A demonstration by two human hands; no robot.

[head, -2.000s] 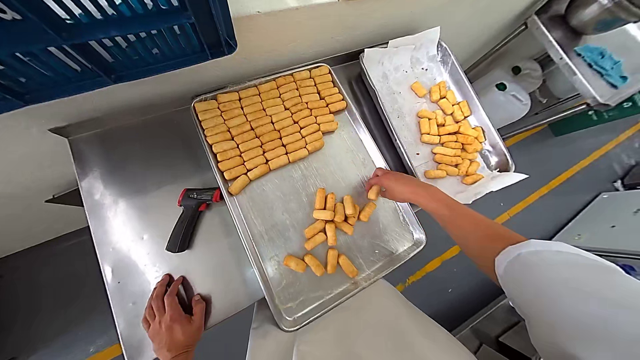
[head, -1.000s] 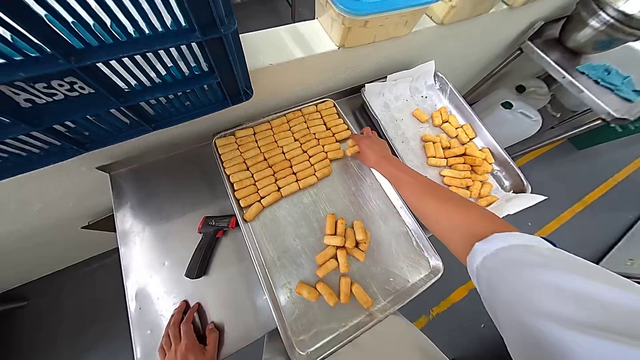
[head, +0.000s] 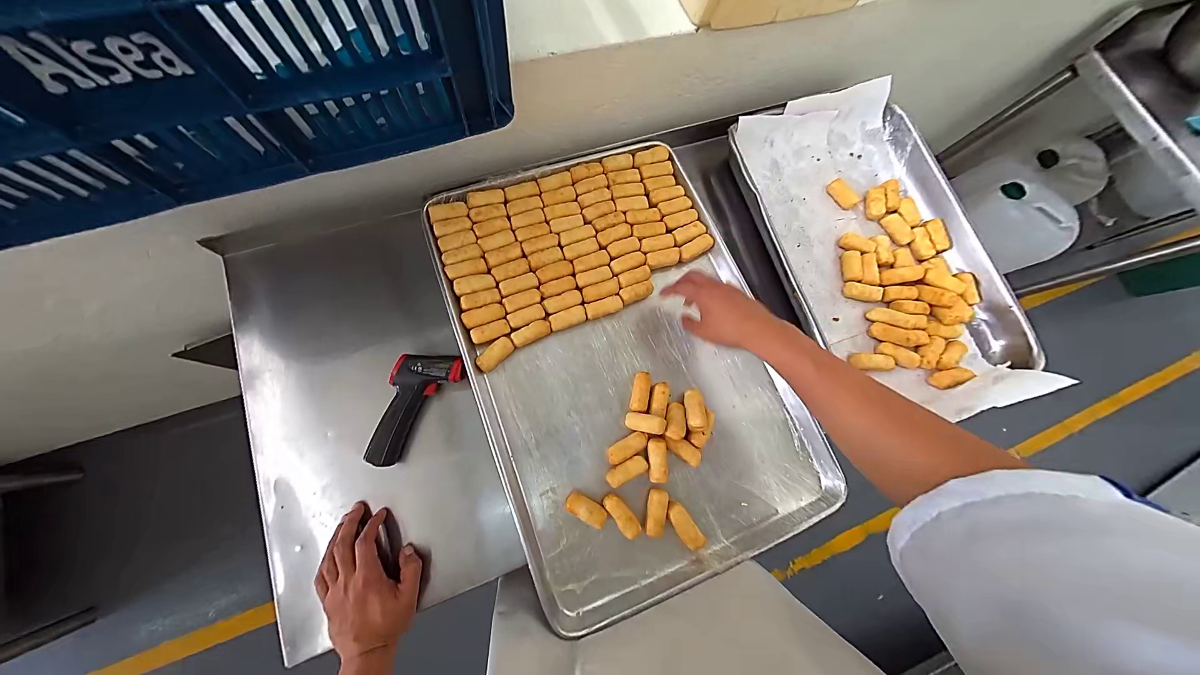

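Observation:
A metal sheet tray carries close rows of golden fried sticks in its far part. Nearer its front lies a loose group of the same sticks. My right hand hovers over the tray beside the rows' lower right end, fingers apart, with nothing visible in it. My left hand rests on the steel table, fingers spread and empty. Between it and the rows lies a black and red infrared thermometer gun, close to the tray's left edge.
To the right, a second metal tray lined with white paper holds more fried sticks. A blue plastic crate stands at the upper left. White plastic jugs sit under a steel shelf at the far right.
My right hand held a stick by the loose group, then moved up to the rows' right end; now it is slightly lower and empty. My left hand has stayed on the table.

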